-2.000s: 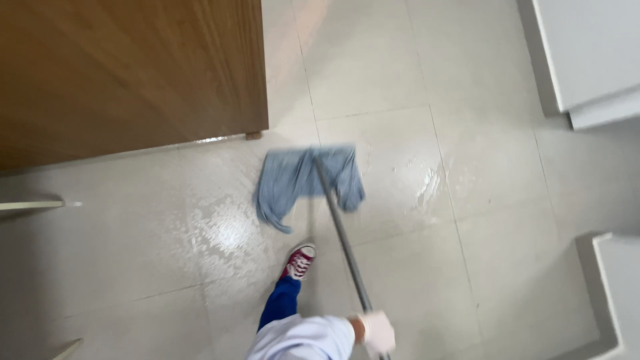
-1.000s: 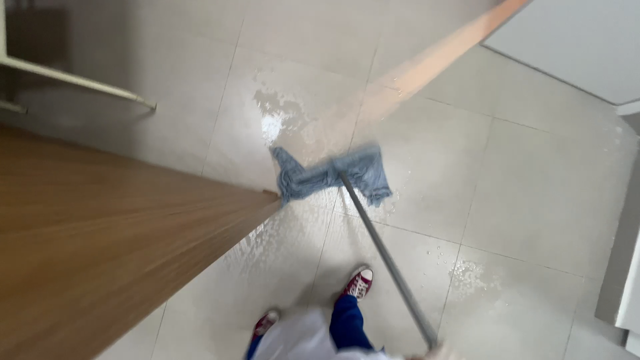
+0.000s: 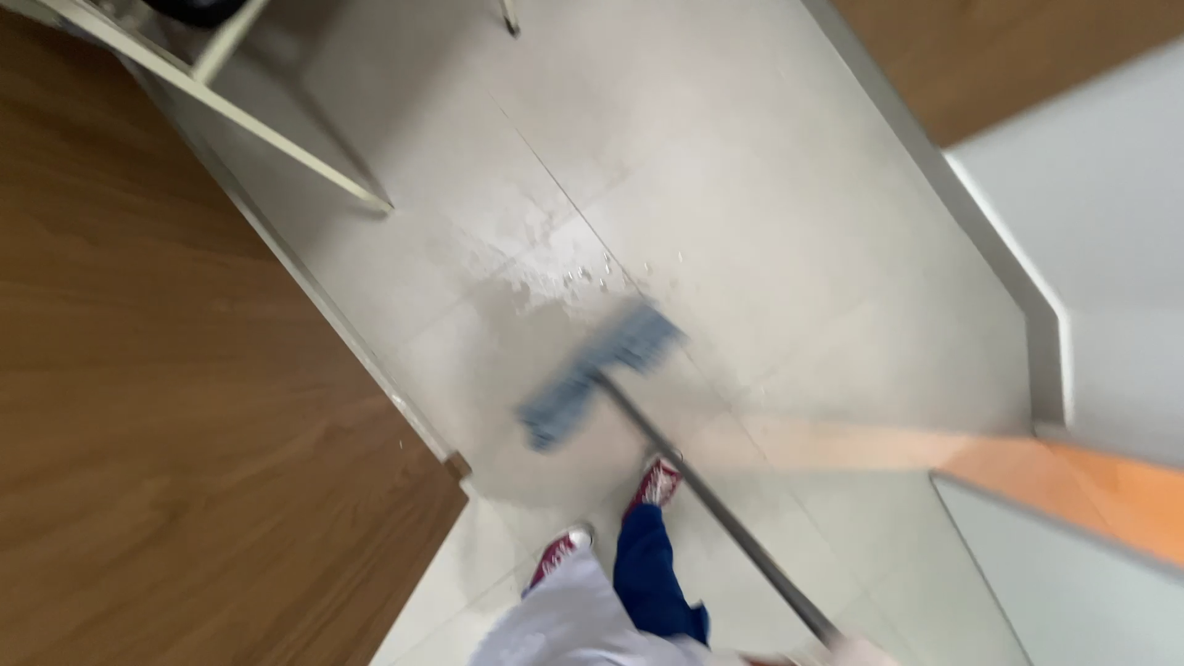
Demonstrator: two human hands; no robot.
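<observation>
A grey pole [image 3: 717, 509] runs from the bottom edge up to a blurred blue-grey cloth [image 3: 601, 370] spread across its far end on the tiled floor. My right hand [image 3: 856, 651], pale and cut off by the bottom edge, is closed around the near end of the pole. My left hand is out of view. Just beyond the cloth lies a wet patch [image 3: 555, 264] with droplets, and damp floor surrounds the cloth's left side. Both my red sneakers stand on the tiles behind the cloth, the right one [image 3: 659, 483] close to the pole.
A wooden panel [image 3: 203, 388] rises along the left side. Thin cream metal legs [image 3: 277, 139] stand at the upper left. At the right are a white wall [image 3: 1101, 213] with a grey baseboard and a pale panel [image 3: 1064, 564] at the lower right.
The view has turned and moved on past the wooden panel's end. The cloth, level across the pole two seconds ago, now lies slanted, beside floor nearer the cream legs.
</observation>
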